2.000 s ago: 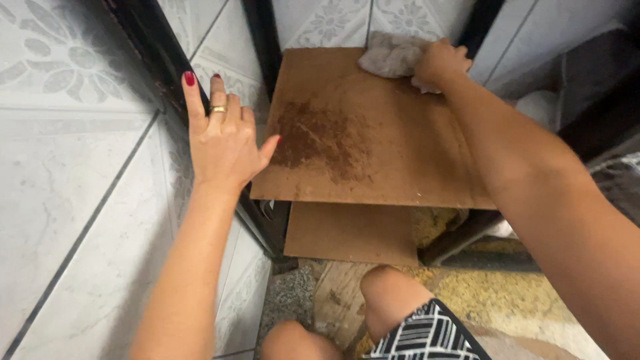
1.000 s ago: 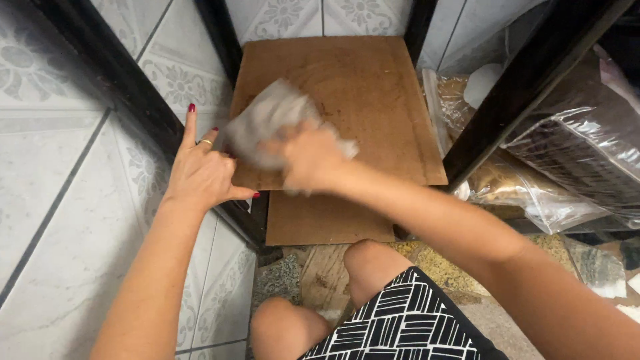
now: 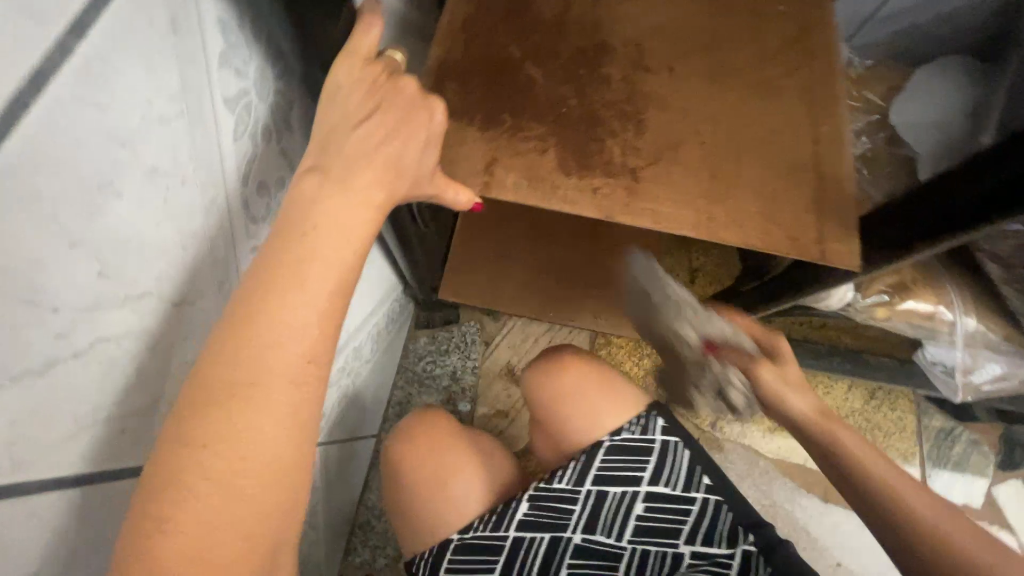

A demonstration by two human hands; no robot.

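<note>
A brown wooden shelf board (image 3: 720, 120) with a dark stain fills the upper middle. My left hand (image 3: 384, 120), wearing a ring, rests at the dark frame by the board's left side, fingers apart, thumb near its front left corner. My right hand (image 3: 760, 360) grips a crumpled greyish cloth (image 3: 688, 336), blurred by motion, in front of and below the board's front edge. Beneath the upper board lies a lower brown board (image 3: 536, 264), partly hidden by it and by the cloth.
A dark frame post (image 3: 944, 200) runs along the right, with clear plastic bags (image 3: 952, 320) beyond it. Pale tiled wall (image 3: 120, 280) stands at the left. My knees are close below the boards, over a floor of mixed stone pieces (image 3: 436, 368).
My right hand has moved with the cloth off the upper board to below its front edge. My left hand stays near the frame at the left. The view has shifted closer.
</note>
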